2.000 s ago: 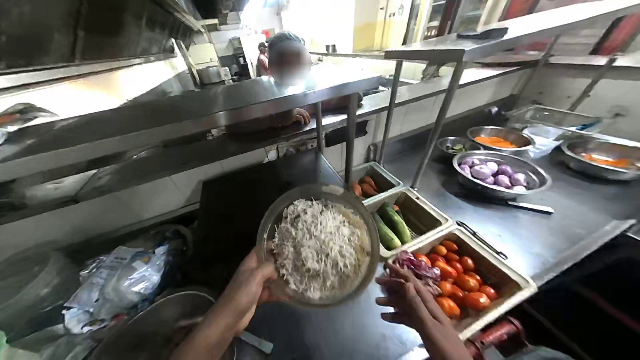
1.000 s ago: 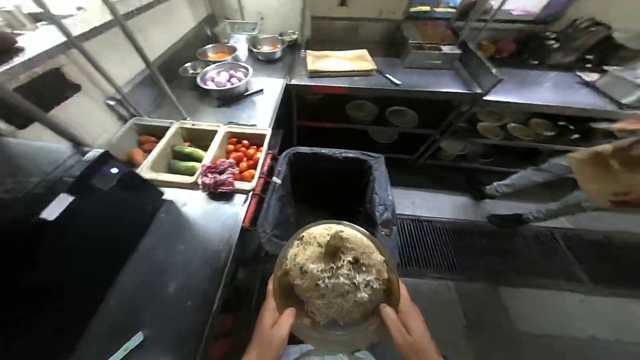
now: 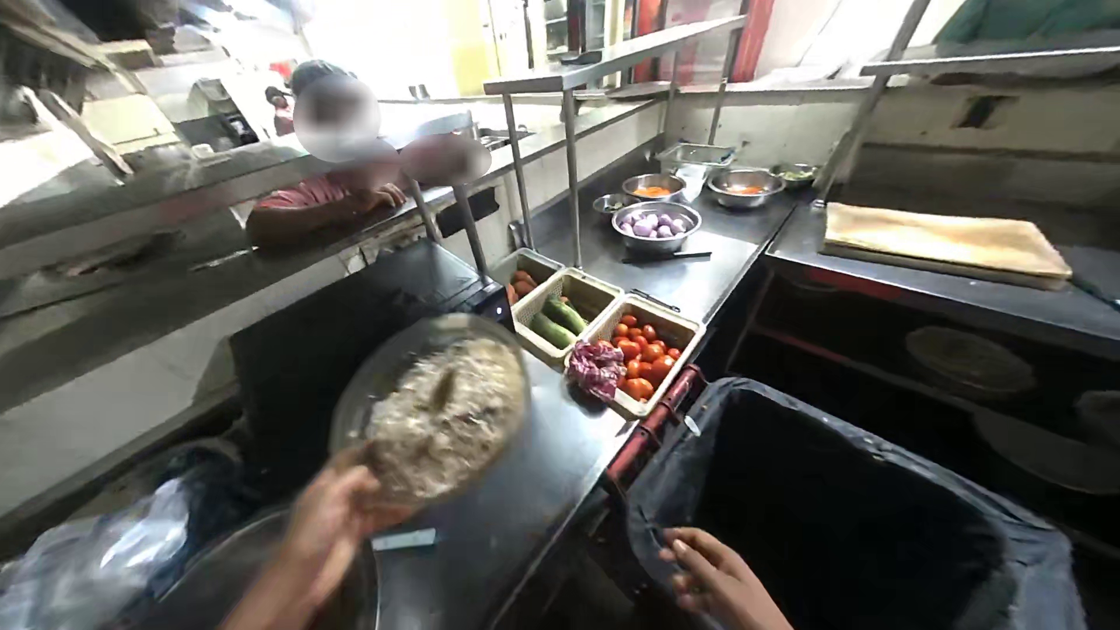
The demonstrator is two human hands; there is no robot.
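Note:
My left hand point(image 3: 350, 503) grips the near left rim of a round bowl point(image 3: 350, 420) that is tilted toward me. A pale shredded food mass point(image 3: 446, 416) with a dent near its middle fills the bowl. The bowl is over the steel counter, left of the vegetable baskets. My right hand point(image 3: 713, 573) is at the near left edge of a bin with a black liner point(image 3: 770, 389); its fingers are bent beside the liner, and whether they pinch it I cannot tell.
Baskets of tomatoes point(image 3: 643, 350) and cucumbers point(image 3: 556, 324) stand on the counter point(image 3: 499, 542), with a crumpled purple bundle point(image 3: 597, 369) by the tomatoes. Behind are a steel bowl of peeled onions point(image 3: 656, 226) and a knife point(image 3: 669, 256). A person point(image 3: 324, 197) leans at the shelf. Plastic bags point(image 3: 131, 542) lie lower left.
One second ago both hands held the bowl in front of the bin. Now the bowl has moved left over the counter in my left hand, and my right hand has left it. The view has swung left.

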